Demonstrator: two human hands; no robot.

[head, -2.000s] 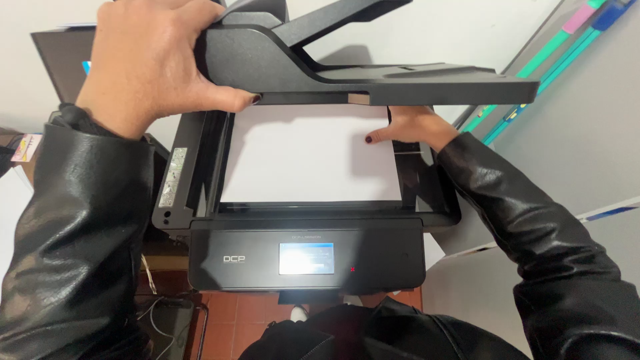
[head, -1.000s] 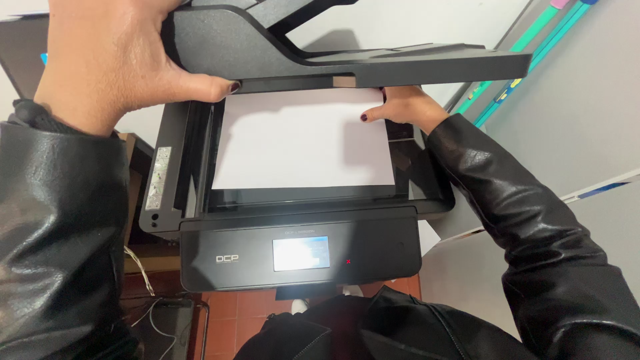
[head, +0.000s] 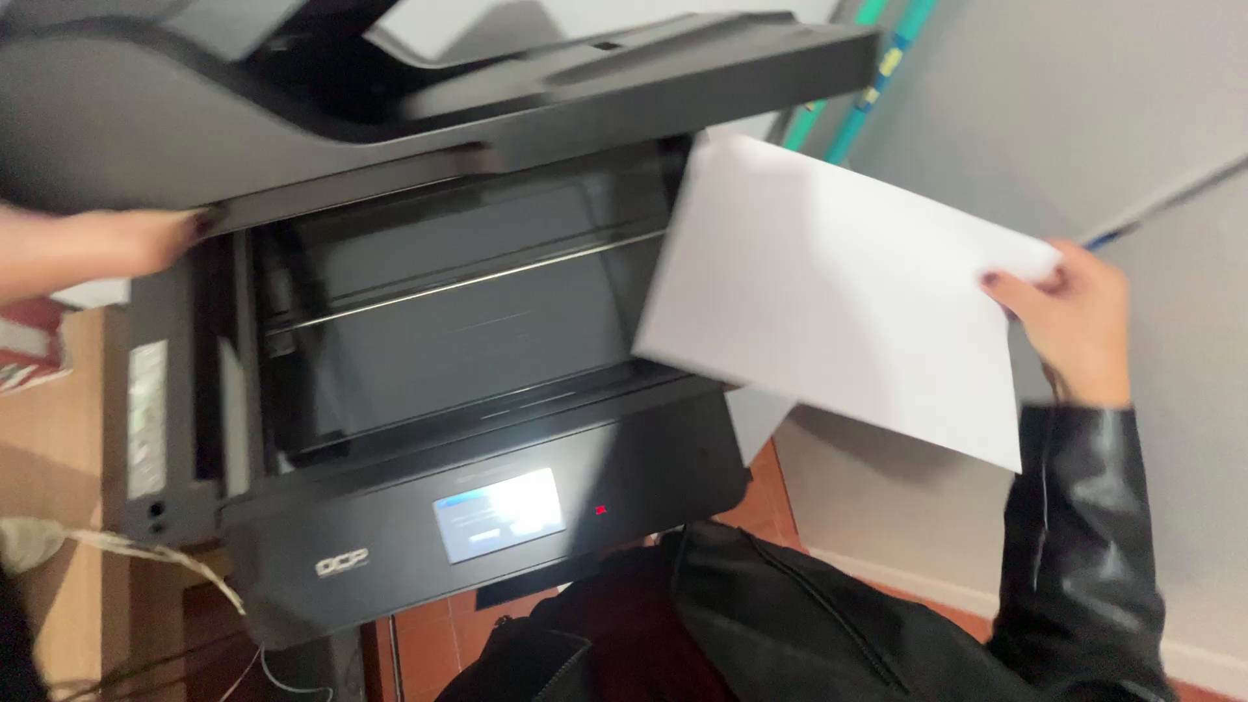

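Note:
A white sheet of paper (head: 848, 302) hangs off the right side of the printer, pinched at its right edge between the thumb and fingers of my right hand (head: 1072, 312). My left hand (head: 97, 249), partly cut off at the left edge, grips the lower edge of the raised scanner lid (head: 585, 107). Below the lid, the dark scanner glass (head: 468, 322) lies bare, with a bright line across it. The black multifunction printer (head: 663, 468) has a lit touchscreen (head: 499, 515) and a small red light on its front panel.
Another piece of white paper (head: 760, 419) shows beside the printer's right front corner. Cables (head: 175, 556) run at lower left, near a wooden surface (head: 58, 429). Green-blue poles (head: 877, 78) lean by the grey wall at upper right. Reddish floor tiles (head: 429, 643) lie below.
My right hand has lifted the sheet off the scanner glass and moved it to the right. The lid remains raised in my left hand. The view has shifted and tilted.

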